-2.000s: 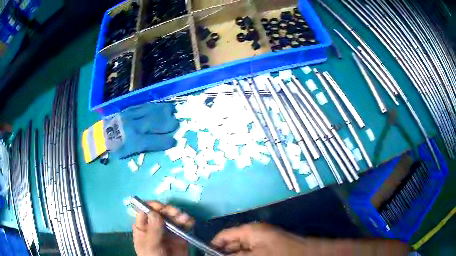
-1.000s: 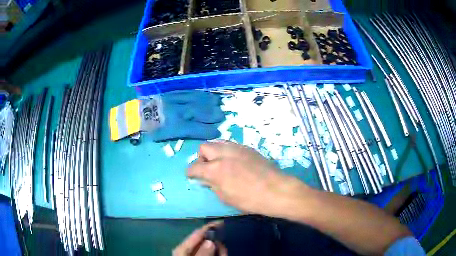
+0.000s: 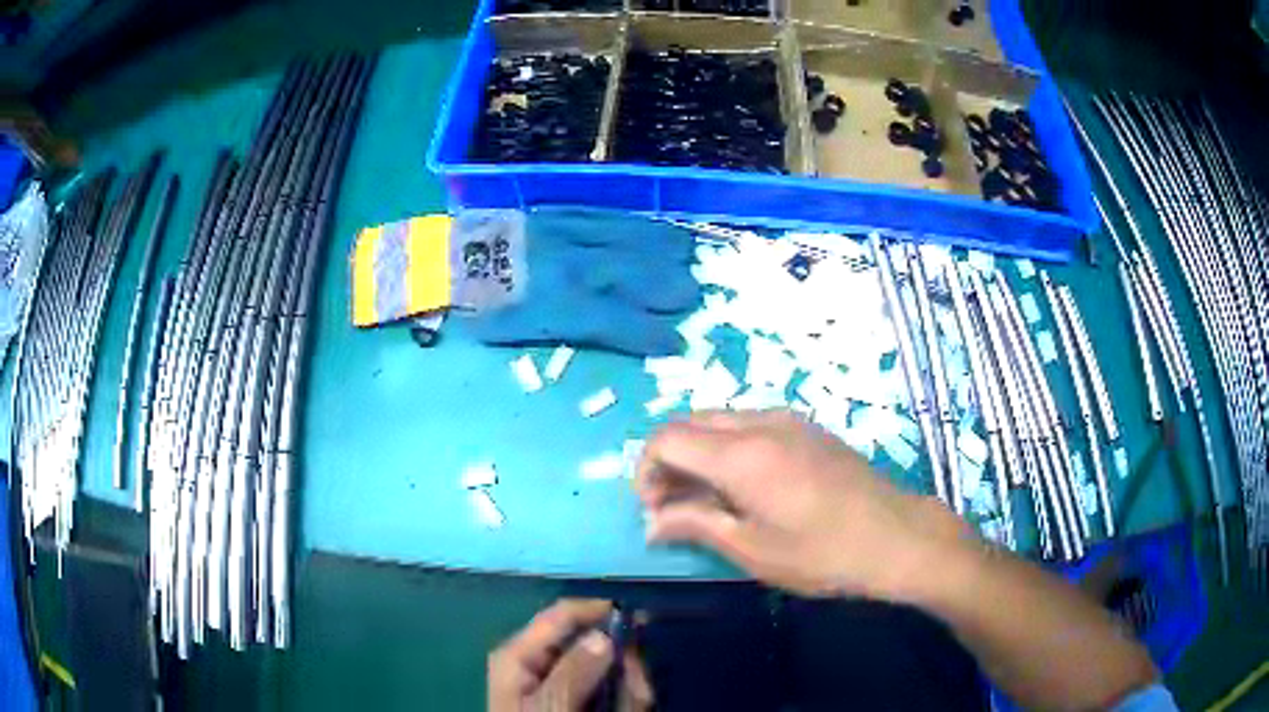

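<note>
My left hand [image 3: 568,665] is at the bottom edge, partly cut off, with its fingers closed around the dark end of a metal tube [image 3: 618,629]; the rest of the tube is hidden. My right hand [image 3: 779,504] is over the bench beside the left part of the white shim pile [image 3: 793,299], its fingers curled. White pieces lie at its fingertips; whether it grips one cannot be told. A few loose white shims [image 3: 482,490] lie further left. Several short loose tubes [image 3: 1023,417] lie over and beside the pile.
A blue parts tray [image 3: 779,199] with black fittings stands at the back. A work glove [image 3: 592,285] lies before it. A left pole stack [image 3: 237,403] and right pole stack [image 3: 1225,237] flank the bench. A blue crate [image 3: 1176,591] and green-handled pliers [image 3: 1166,480] are at the lower right.
Two seconds ago both hands were at a silver tube. Since then my right hand has gone to the white pieces, while my left hand stays low with the tube end. The view has shifted.
</note>
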